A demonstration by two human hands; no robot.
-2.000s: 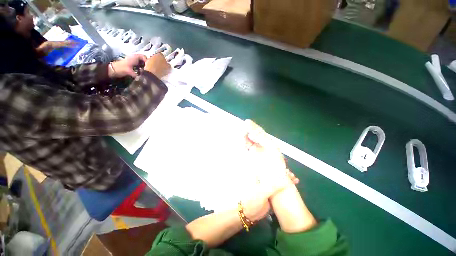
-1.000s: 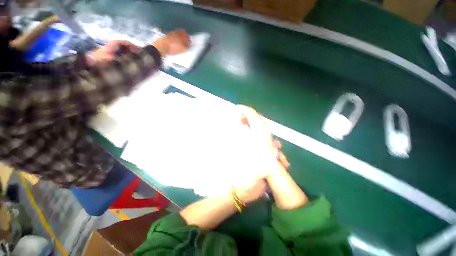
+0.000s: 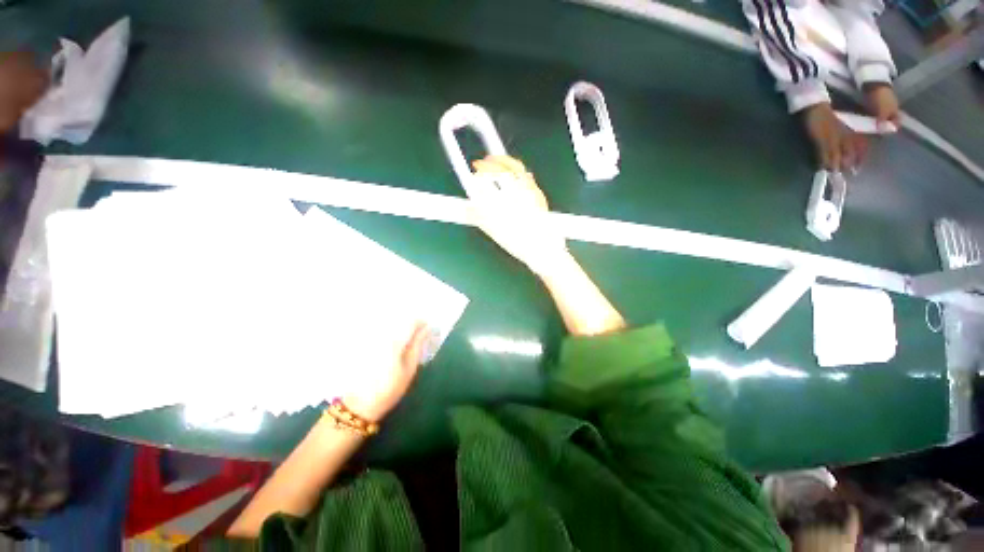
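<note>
A white looped plastic housing (image 3: 466, 126) stands tilted at the white strip, and my right hand (image 3: 516, 210) grips its solid lower end. A second housing (image 3: 593, 134) lies just right of it, untouched. A fanned stack of bright white sheets (image 3: 216, 302) covers the left of the green surface. My left hand (image 3: 394, 372) is at the stack's right corner, with fingers on a sheet. Glare washes out the hand's outline, so whether it pinches the sheet is unclear.
Across the line, a person in white sleeves has hands (image 3: 836, 140) at another housing (image 3: 825, 205). A white bar (image 3: 770, 306) and a white sheet pile (image 3: 853, 326) lie right. A wrapped unit (image 3: 81, 81) is upper left by another hand. The white strip (image 3: 669, 239) crosses the belt.
My hands have separated. My right hand has reached forward and taken hold of a housing; my left is at the stack's corner. The view has turned right, showing the person in white sleeves.
</note>
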